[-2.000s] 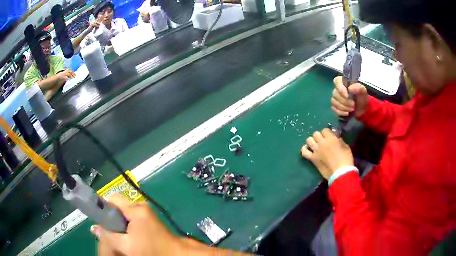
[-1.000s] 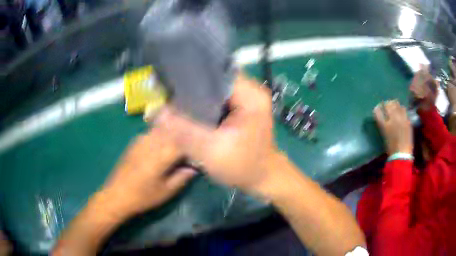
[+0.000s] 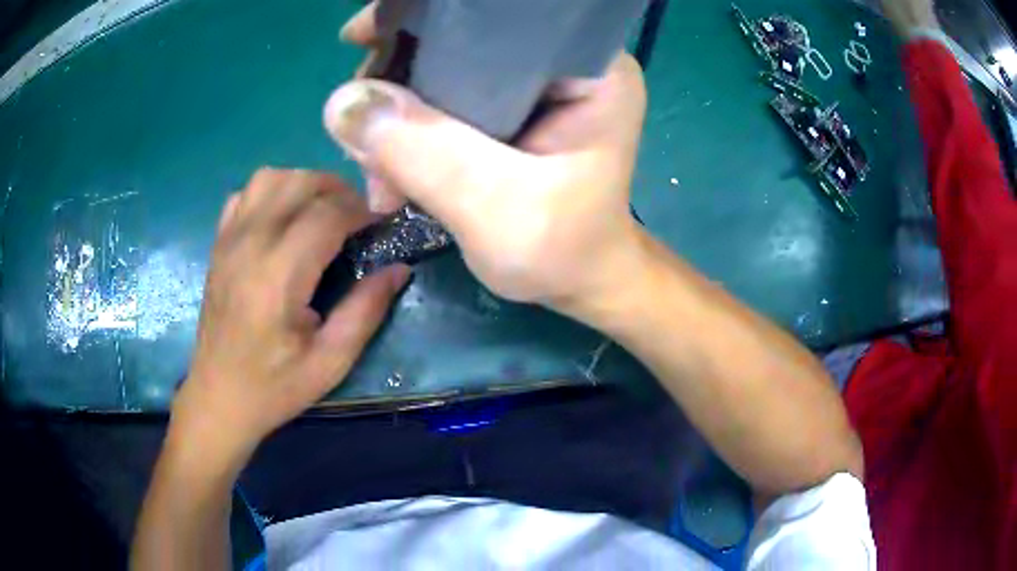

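My right hand (image 3: 507, 190) is wrapped around the thick grey body of the electric screwdriver (image 3: 502, 50), above the bench. The screwdriver's tip is hidden behind the hand. My left hand (image 3: 279, 296) is on the bench to the left, thumb and fingers around a small dark circuit board (image 3: 396, 243) with speckled silver parts. The right fingertips are just above the board, so whether they touch it cannot be told.
A pile of boards (image 3: 820, 134) lies on the green bench (image 3: 714, 257) at the upper right, with thin white loops (image 3: 856, 56) beside it. Shiny clear tape (image 3: 95, 279) is at the left. A person's red sleeve (image 3: 965, 212) is at the right edge.
The view has tilted down and moved closer to the bench. The hands, close together before, are now a little apart, with the board visible between them. The yellow tray has left the view.
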